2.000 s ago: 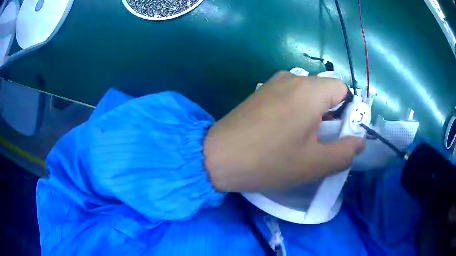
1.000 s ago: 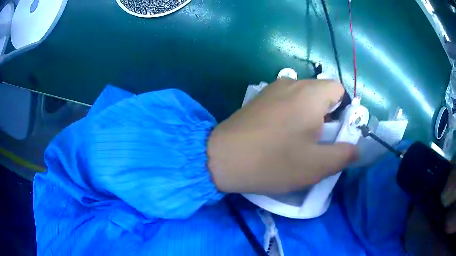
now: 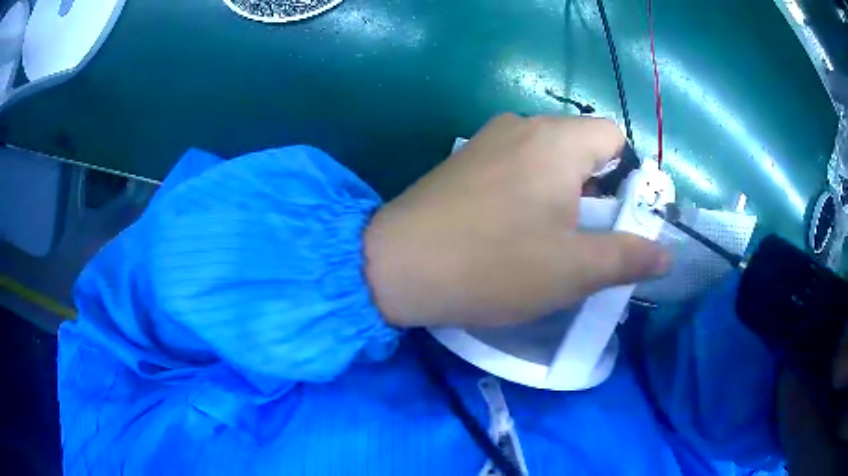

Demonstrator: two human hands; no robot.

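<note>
My left hand [image 3: 507, 228] lies over a white plastic housing and stand, its fingers and thumb gripping them. Much of the housing is hidden under the hand; its perforated grid [image 3: 708, 249] shows on the right. The stand's white round base [image 3: 521, 364] lies near my lap, and its arm rises to a pivot joint [image 3: 643, 191] with small holes. A black electric screwdriver [image 3: 790, 296] comes in from the right, its thin bit pointing at the pivot joint. My right hand on its handle is dark and mostly cut off by the right edge.
A dish of tiny screws [image 3: 284, 7] is at the top edge. White discs [image 3: 60, 37] stand at upper left. A red lead wire [image 3: 655, 84] and a black lead wire [image 3: 614, 74] run up the green bench mat [image 3: 307, 93]. A thick cord [image 3: 460, 409] crosses my lap.
The housing and stand, with my left hand, have shifted up and slightly left. The screwdriver has moved slightly left and up with its bit still at the pivot joint.
</note>
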